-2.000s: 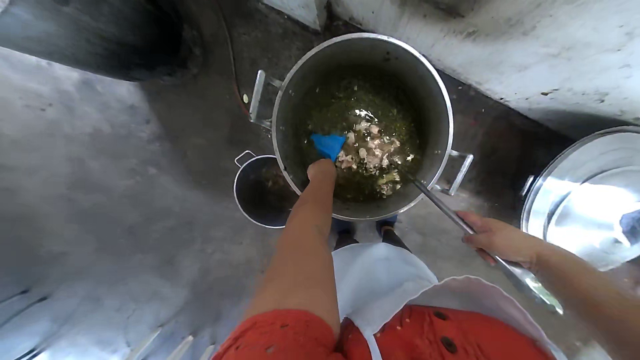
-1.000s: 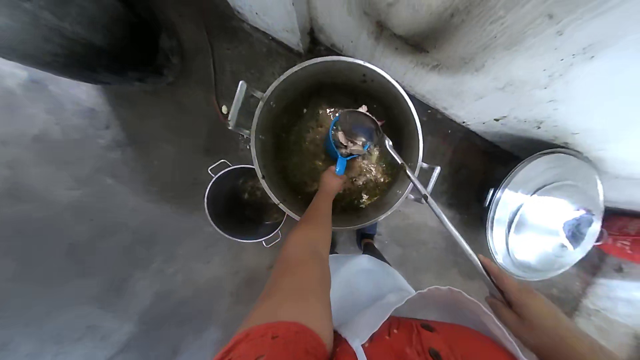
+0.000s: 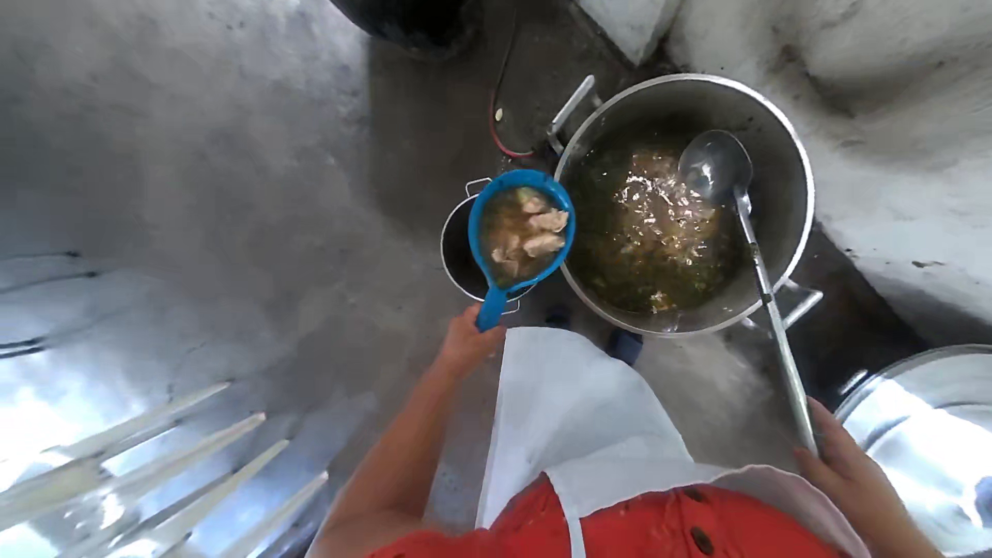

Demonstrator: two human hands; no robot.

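Note:
My left hand [image 3: 470, 341] grips the handle of a blue plastic dipper [image 3: 496, 298], which is filled with broth and pieces of meat. The dipper is over the smaller metal pot [image 3: 459, 260] and hides most of its inside. My right hand [image 3: 841, 461] is closed around the long handle of a metal ladle [image 3: 714, 164]. The ladle's bowl is over the broth in the large metal pot [image 3: 806, 178], near its upper right side. Broth with small bits and bright glints lies in that pot.
A large round metal lid or basin [image 3: 922, 418] is at the lower right. A stained pale wall [image 3: 914, 194] stands beyond the large pot. A red hose [image 3: 494, 124] lies on the floor near the pot's left handle. A dark container [image 3: 418, 19] is at the top, pale slats [image 3: 186, 453] at lower left.
My left hand has moved the blue dipper from inside the large pot to over the smaller pot. The ladle, which was at the dipper a second ago, is now apart from it. The view has shifted left.

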